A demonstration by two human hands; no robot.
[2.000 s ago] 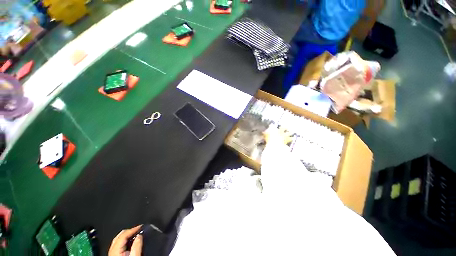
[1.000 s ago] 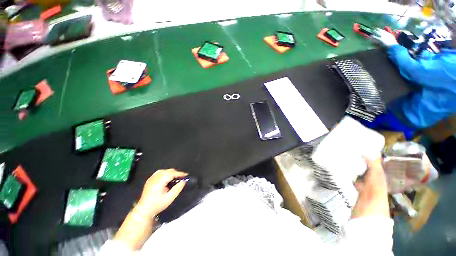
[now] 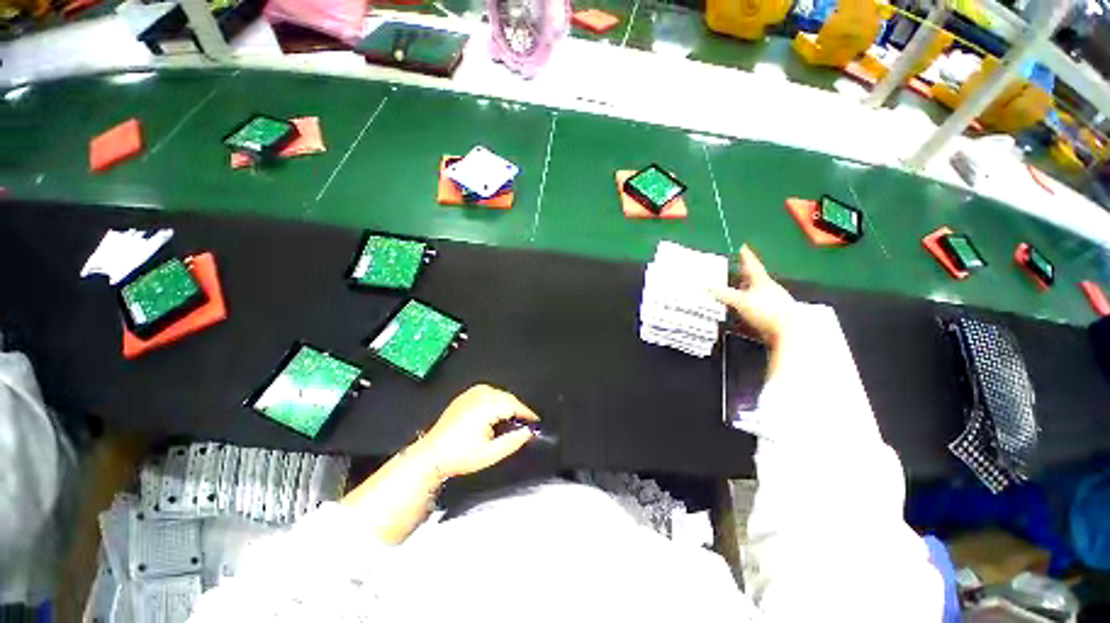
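Note:
A stack of white cover plates stands on the black mat in front of me. My right hand is at the stack's right side, its fingertips at the edge; whether it grips the plates is unclear. My left hand is near the mat's front edge, closed on a small black strip that its fingers mostly hide. Three green circuit boards in black housings, one of them here, lie on the mat to the left.
Another board sits on an orange-red pad beside crumpled white gloves or cloth. The green belt carries several units. Cartons of plates are below left. Checked cloth lies right. My right sleeve partly covers the phone.
My right hand has brought the white plates from the carton to the mat. My left hand still holds the black strip. The view has swung left, showing more of the boards and belt.

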